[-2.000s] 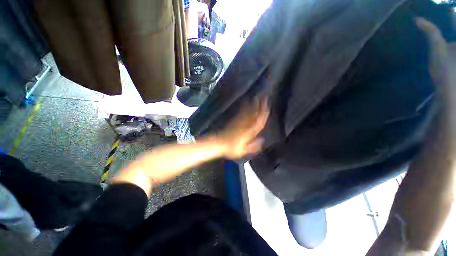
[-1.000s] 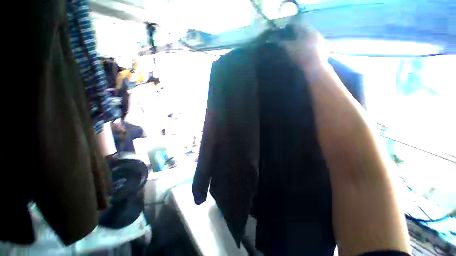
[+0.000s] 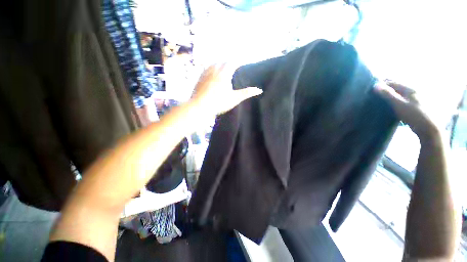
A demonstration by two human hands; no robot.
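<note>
A dark charcoal suit jacket (image 3: 317, 112) hangs upright in front of me, its lapel and front facing me and both sleeves hanging down. Its neck is near a thin dark hook, blurred in the glare. My left hand (image 3: 217, 94) is at the shoulder on the left of the picture, fingers apart and thumb towards the cloth. My right hand (image 3: 402, 100) is at the other shoulder, fingers bent at the cloth's edge; whether they grip it is unclear.
Brown garments (image 3: 61, 102) hang close at the left, with a blue-and-white checked garment (image 3: 125, 48) beside them. A dark fan (image 3: 166, 174) is partly hidden behind my left forearm. The black padded board (image 3: 312, 243) and white table (image 3: 379, 220) show below the jacket. Bright windows glare behind.
The jacket has gone from lying over the board to hanging upright, then turned to show its front. My right hand has moved from its neck to a shoulder. My left hand has come back into view.
</note>
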